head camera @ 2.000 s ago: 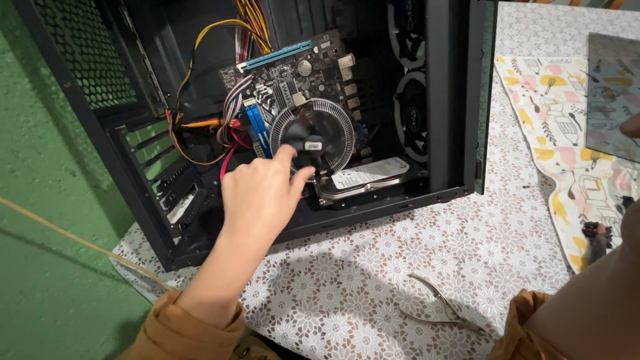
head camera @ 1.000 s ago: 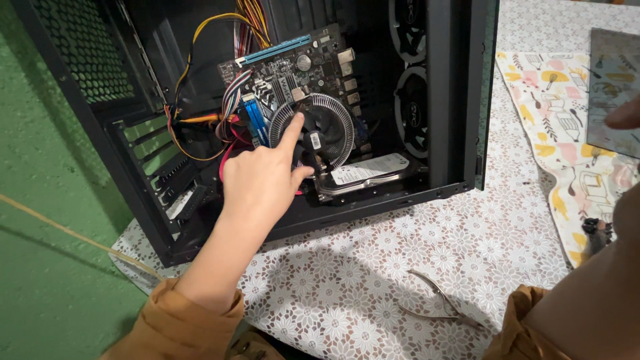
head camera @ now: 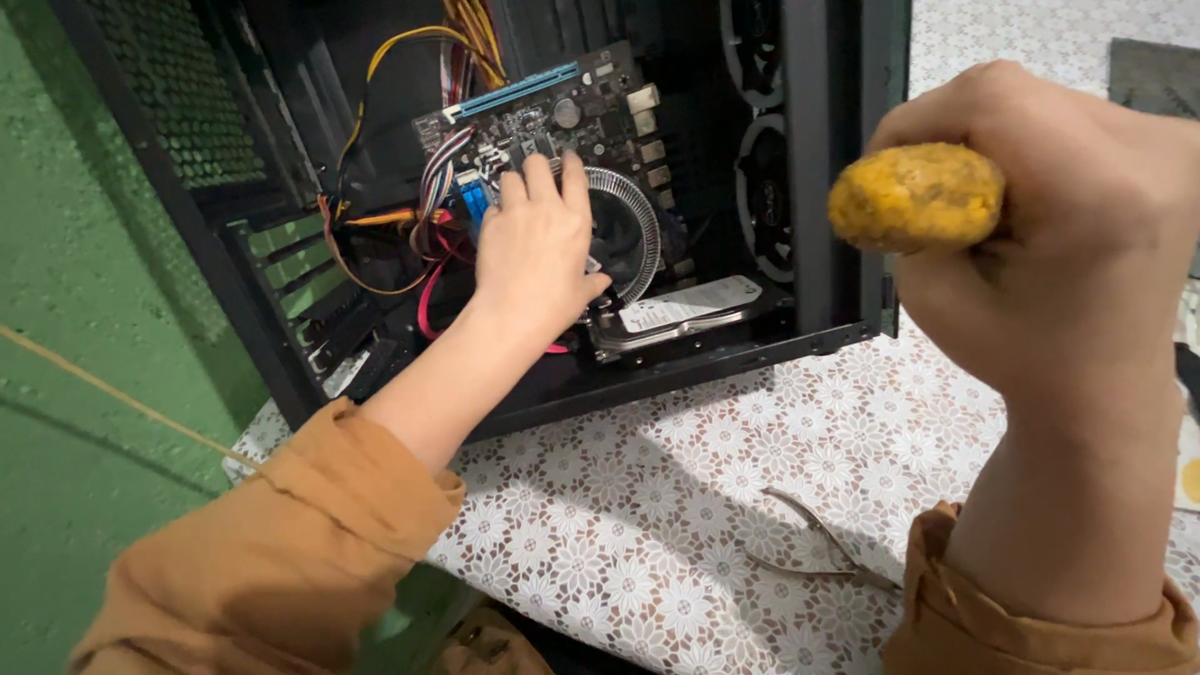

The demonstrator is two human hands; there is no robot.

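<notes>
A black computer case [head camera: 600, 403] lies open on the table with a motherboard [head camera: 609, 122] inside. My left hand [head camera: 534, 239] rests over the board's left part, its fingers spread at the edge of the round CPU cooler [head camera: 642, 220]; whether it grips anything is hidden. Raised at the right, close to the camera, my right hand [head camera: 1041, 206] is closed around a tool with a worn yellow handle [head camera: 919, 199]; the rest of the tool cannot be seen. A hard disk drive [head camera: 694, 305] with a white label lies below the cooler.
Yellow, red and multicoloured cables [head camera: 450, 150] run left of the motherboard. Metal nippers [head camera: 825, 544] lie on the white lace tablecloth [head camera: 600, 553] in front of the case. Case fans [head camera: 769, 197] sit along the right inside. A dark flat panel [head camera: 1153, 75] is at the far right.
My left hand has moved from pointing over the cooler to its left edge, with fingers spread. My right hand has come in from the right edge, now holding the yellow-handled tool.
</notes>
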